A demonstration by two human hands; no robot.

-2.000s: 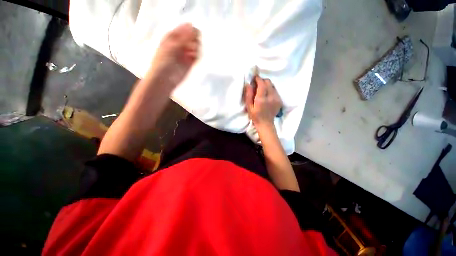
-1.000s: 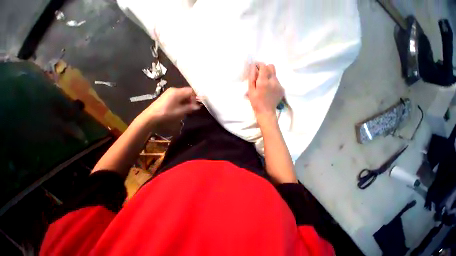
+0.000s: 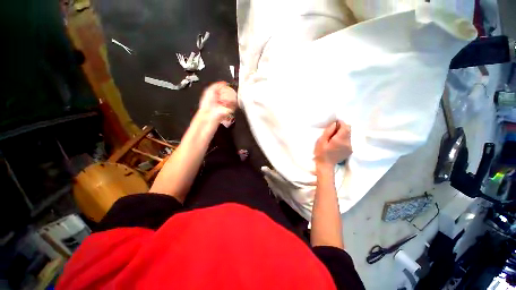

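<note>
A large white to cream garment [image 3: 368,85] covers the lap edge and much of the pale worktable. My right hand [image 3: 334,143] is closed in a fist on the cloth, around what looks like a marking pen; a dark tip and a teal end show at the fist. My left hand [image 3: 218,102] is curled and blurred at the garment's left edge, over the dark floor. A small pale pinkish piece [image 3: 228,120] shows just below its fingers; whether the hand grips it or the cloth cannot be told.
On the worktable [image 3: 362,229] at right lie a dark iron [image 3: 451,154], a speckled case [image 3: 404,208], eyeglasses [image 3: 436,213], black scissors [image 3: 390,248] and a white cone [image 3: 406,261]. A wooden stool [image 3: 107,190] stands at lower left. White scraps [image 3: 191,61] lie on the floor.
The view has swung, bringing the stool and iron more into view. My left hand has come off the top of the cloth to its left edge. My right hand stays closed on the cloth.
</note>
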